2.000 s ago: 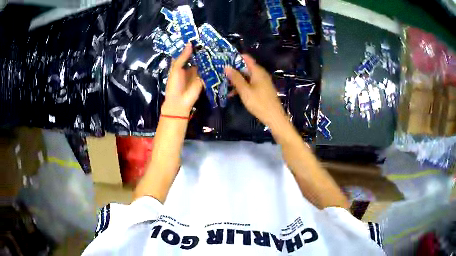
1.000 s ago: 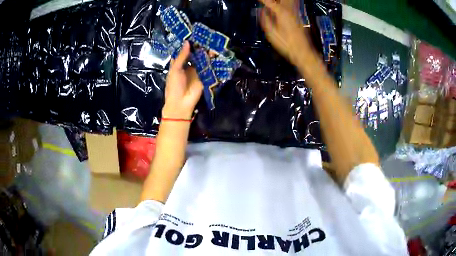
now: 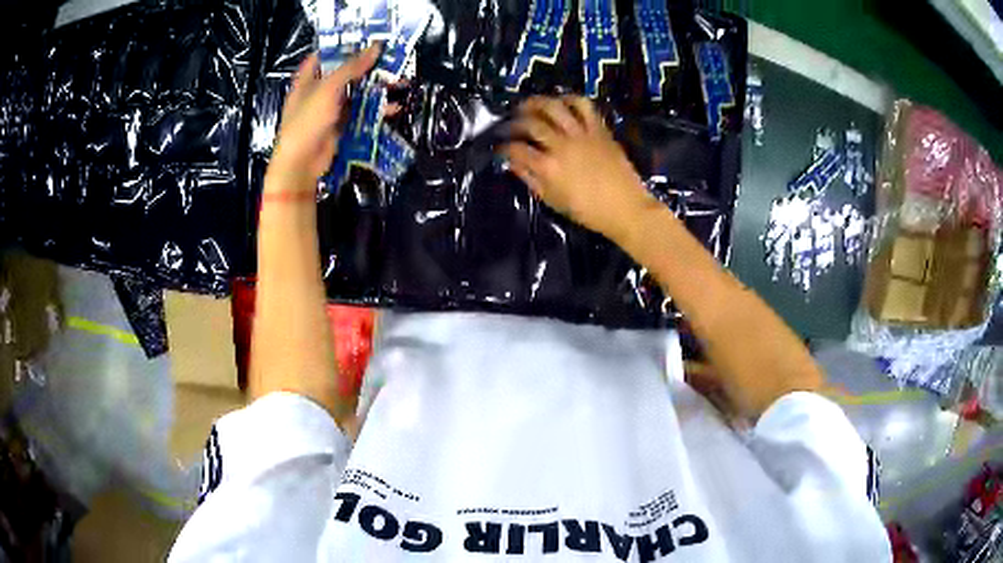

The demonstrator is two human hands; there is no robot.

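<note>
My left hand [image 3: 311, 127] holds a fanned handful of blue and white circuit boards [image 3: 372, 138] over the glossy black tray [image 3: 462, 236]. Strong glare whitens the upper boards. My right hand [image 3: 566, 154] is over the middle of the tray with its fingers bent and blurred; whether it holds a board cannot be told. Several single boards, one of them blue and stepped [image 3: 601, 46], lie side by side in the tray's top pockets, right of the handful. The pockets below them look black.
More black trays [image 3: 121, 165] lie at far left. A heap of boards [image 3: 816, 225] lies on the dark green bench [image 3: 775, 297] at right. Beyond it a brown carton [image 3: 918, 275] holds pink-red packs [image 3: 948, 165]. Below the bench edge at left is a red bag [image 3: 350, 341].
My right hand has come down from the tray's top edge to its middle. My left hand has moved left with the boards. More single boards now show in the top row.
</note>
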